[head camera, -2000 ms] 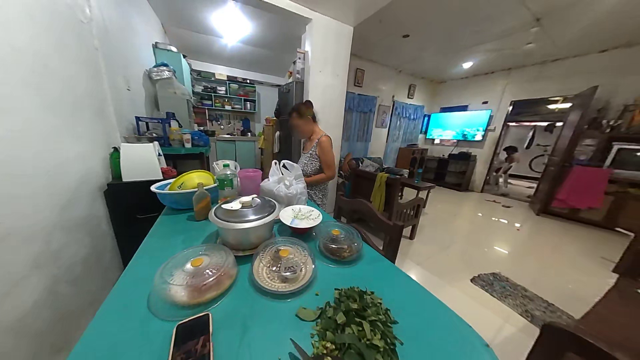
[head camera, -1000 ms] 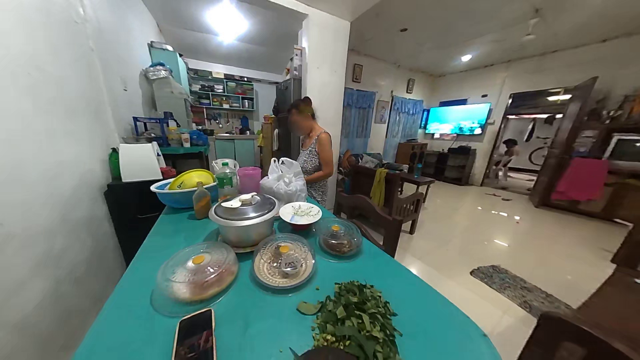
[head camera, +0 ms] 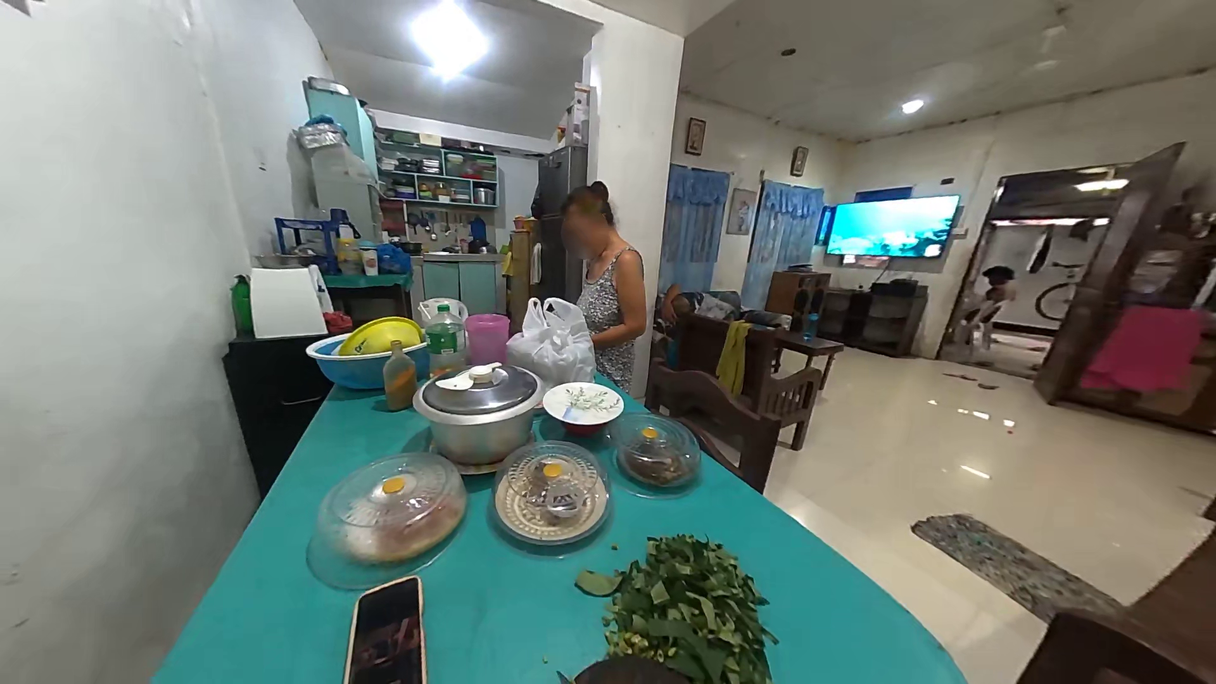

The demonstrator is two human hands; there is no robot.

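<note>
Neither my left hand nor my right hand shows in the head view. A heap of cut green leaves (head camera: 693,603) lies on the teal table (head camera: 503,617) near its front edge, with one loose leaf piece (head camera: 597,582) at its left. A dark rounded thing (head camera: 632,671), cut off by the bottom edge, overlaps the heap; I cannot tell what it is. To the left lies a smartphone (head camera: 387,632) in a light case. Behind these stand three dishes under clear covers (head camera: 391,513), (head camera: 552,494), (head camera: 655,451).
A lidded metal pot (head camera: 478,418), a patterned plate on a red bowl (head camera: 583,407), a glass bottle (head camera: 399,378), a white plastic bag (head camera: 553,347) and a blue basin (head camera: 356,366) stand farther back. A person (head camera: 608,285) stands beyond the table. Wooden chairs (head camera: 731,418) are at the right.
A dark pointed thing at the heap's lower left two seconds ago has given way to the dark rounded thing at the bottom edge. The covered dishes and pot have not moved.
</note>
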